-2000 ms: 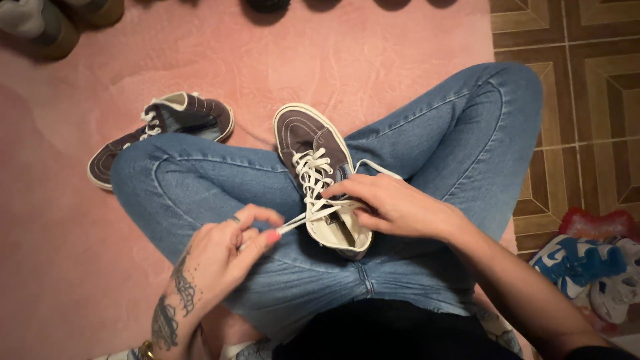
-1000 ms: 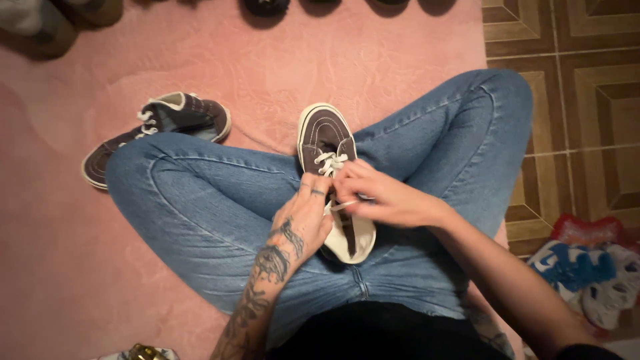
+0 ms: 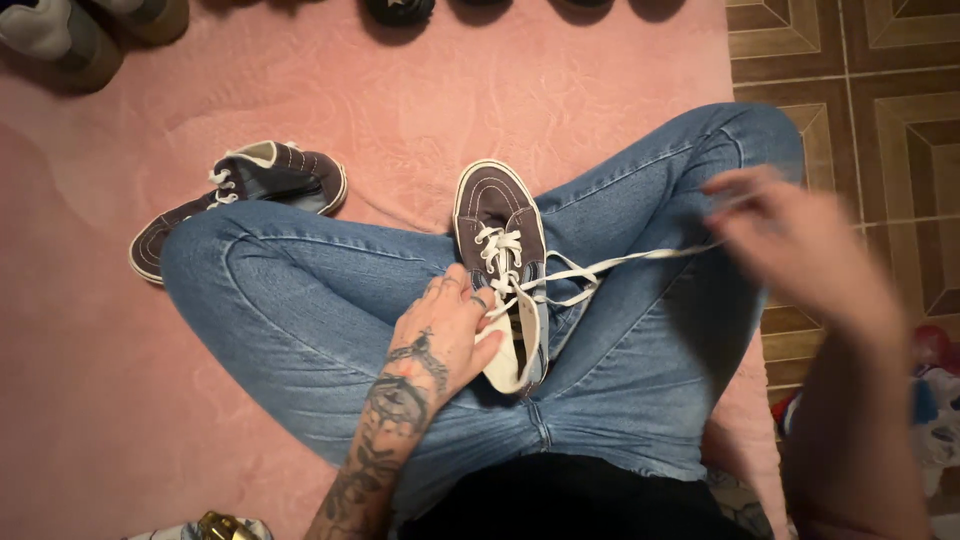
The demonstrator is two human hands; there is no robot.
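Note:
A dark high-top sneaker (image 3: 499,199) with a pale lining lies between my crossed legs, toe pointing away from me. Its white shoelace (image 3: 637,257) is threaded through the front eyelets and stretches out to the right. My left hand (image 3: 450,326) grips the left side of the sneaker's collar, fingers by the upper eyelets. Raised over my right knee, my right hand (image 3: 787,240) is blurred and holds the lace pulled out from the shoe. The matching sneaker (image 3: 300,176) rests on its side beyond my left knee.
I sit on a pink blanket (image 3: 300,82). More shoes stand along its far edge, among them a black shoe (image 3: 400,9) and grey shoes (image 3: 60,45) at the upper left. Brown patterned floor tiles (image 3: 907,150) lie at the right, with blurred colourful items (image 3: 934,405) below.
My right hand has moved from the sneaker out to the right, drawing the lace with it. My left hand has shifted from the laces to the left side of the collar.

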